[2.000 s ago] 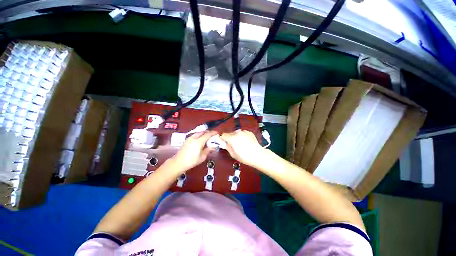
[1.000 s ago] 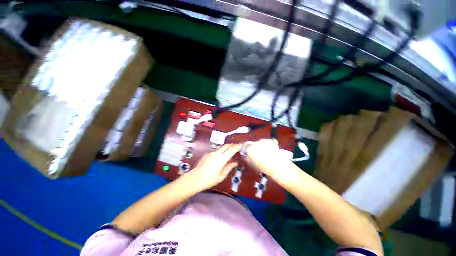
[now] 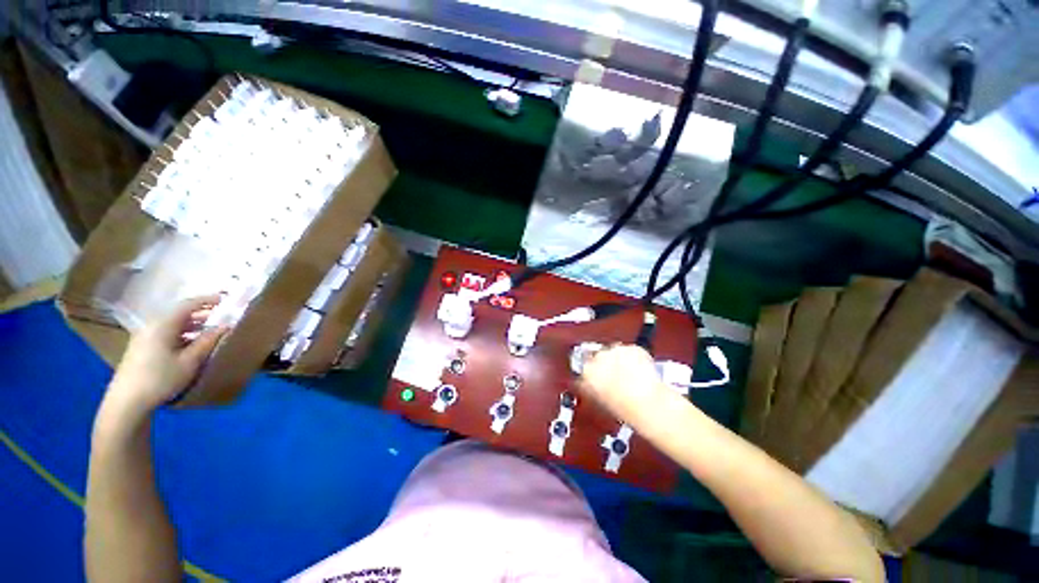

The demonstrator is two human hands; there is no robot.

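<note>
The dark-red test fixture (image 3: 479, 376) lies in front of me, with red digits at its upper left and a green light at lower left. My right hand (image 3: 621, 374) is over a white block (image 3: 586, 353) at the third station; its fingertips are partly hidden, so its grip cannot be told. White blocks also sit at the first (image 3: 457, 313) and second (image 3: 523, 333) stations, with white USB leads. My left hand (image 3: 173, 345) is at the near edge of the tilted carton (image 3: 325, 233) filled with white chargers (image 3: 256, 171). Its fingers are curled near the chargers; whether it holds one is unclear.
Black cables (image 3: 672, 137) hang over the fixture's back and right side. A shiny tray (image 3: 558, 228) with a grey pile lies behind it. Nested brown cartons (image 3: 786, 353) stand at right. More cartons stand below the filled one. A metal-edged shelf (image 3: 456, 29) crosses the top.
My left hand has left the fixture and moved left to the filled carton. My right hand remains over the fixture. The view has shifted, so the fixture and cartons appear farther right.
</note>
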